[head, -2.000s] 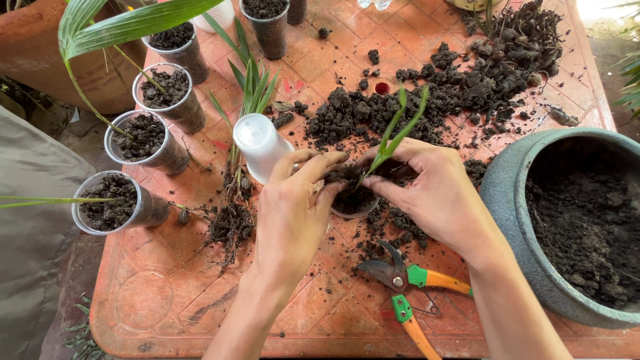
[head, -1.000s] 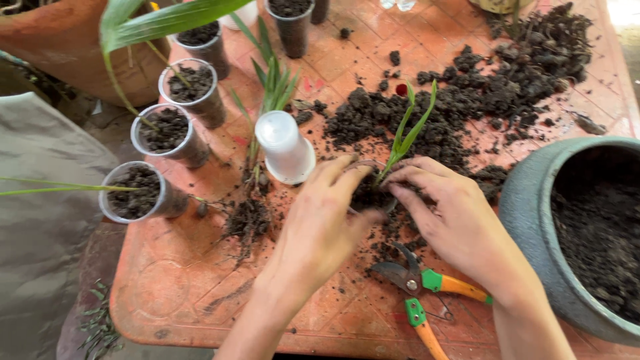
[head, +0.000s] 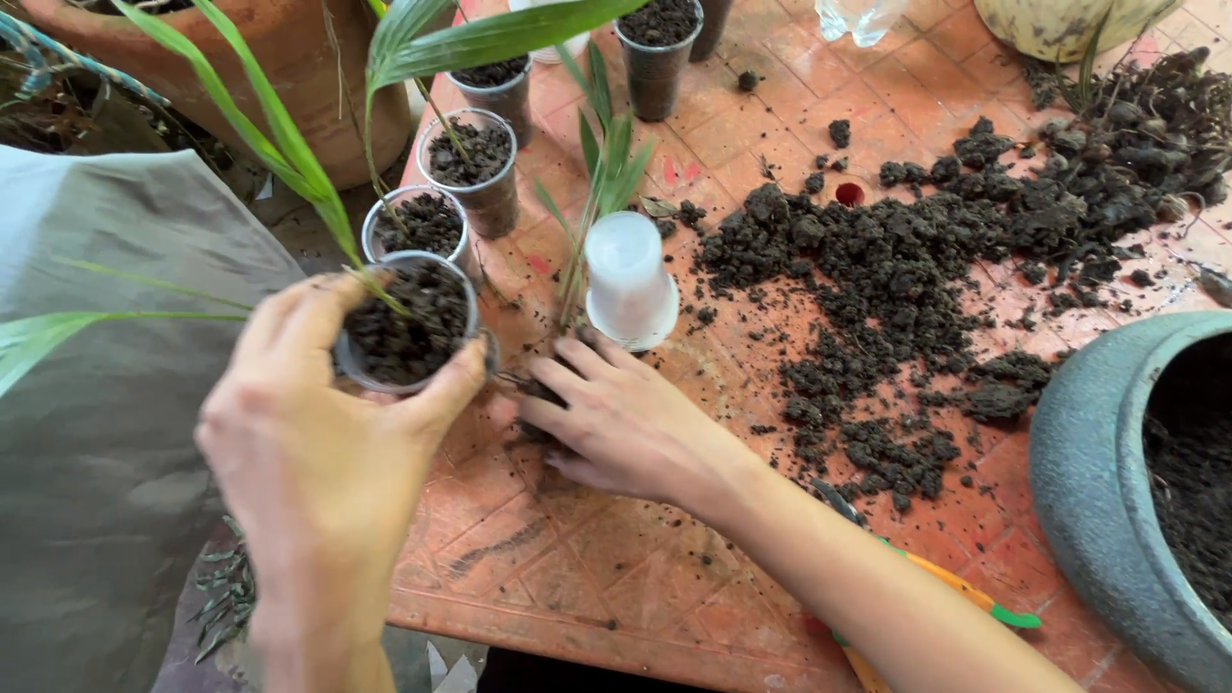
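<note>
My left hand (head: 327, 414) grips a clear plastic cup of dark soil (head: 409, 327) by its rim, with a green palm seedling (head: 279, 144) standing in it. The cup is at the table's left edge, close to the row of filled cups. My right hand (head: 626, 423) lies over the soil-covered roots of the loose seedlings (head: 606, 173); its fingers are bent over them, and whether they grip is hidden. Just beyond that hand stands an upside-down stack of white plastic cups (head: 630, 279). Pruning shears (head: 953, 577) with orange and green handles lie partly under my right forearm.
Filled cups (head: 472, 173) line the left side of the orange table (head: 577, 597). Loose soil (head: 885, 269) spreads across the middle to a root clump (head: 1155, 135). A grey-green pot of soil (head: 1097, 481) stands at right, a terracotta pot (head: 327, 87) at upper left.
Both hands have moved left from the spot near the shears. The left now holds a soil-filled cup at the table's left side; the right has come to the loose seedlings' roots.
</note>
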